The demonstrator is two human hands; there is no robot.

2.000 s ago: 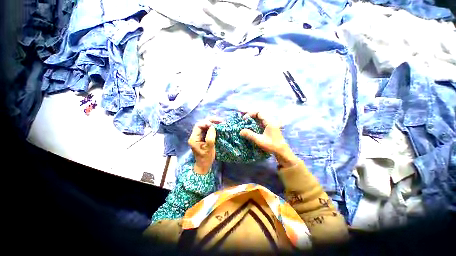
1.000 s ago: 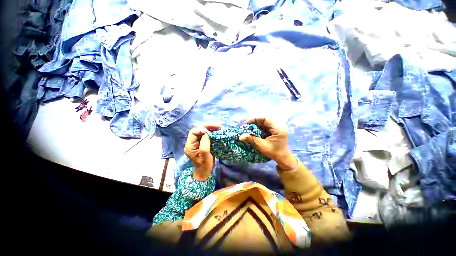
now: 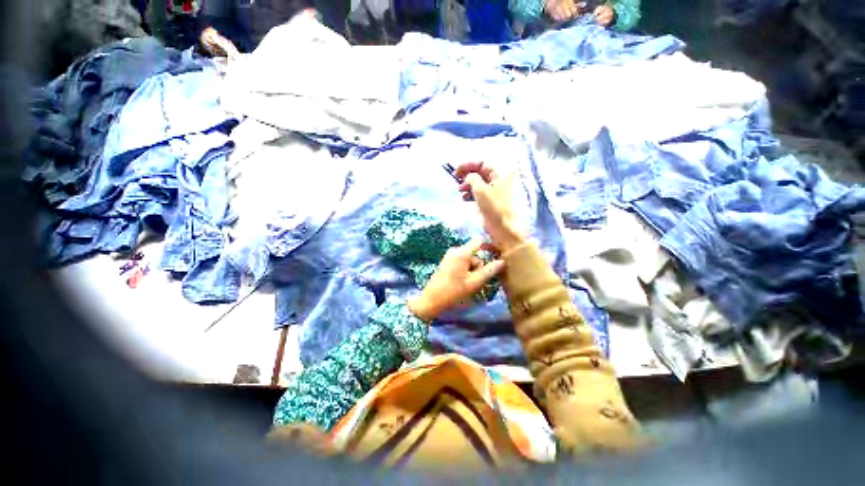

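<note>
The green and white sleeve cover [image 3: 406,235] lies bunched on the light blue denim jacket [image 3: 332,308]. My left hand [image 3: 455,283] is over the cover's right end, with its fingertips at my right cuff; whether it grips the cover or the cuff is unclear. My right hand [image 3: 493,199] is raised over the jacket and holds the small dark thread snips [image 3: 450,171] at its fingertips, partly hidden. Another green patterned sleeve cover [image 3: 365,356] is on my left forearm; my right forearm shows a bare tan sleeve.
Blue denim jackets [image 3: 768,228] are heaped at the right, with more [image 3: 152,180] at the left. Off-white cloth [image 3: 294,76] lies at the back. Small red and dark items [image 3: 133,270] are on the white table [image 3: 142,318]. Another person's hands [image 3: 579,11] show at the far edge.
My right hand has let go of the sleeve cover, reached forward and taken the snips from the cloth. The cover has moved forward and left. The view has tilted up.
</note>
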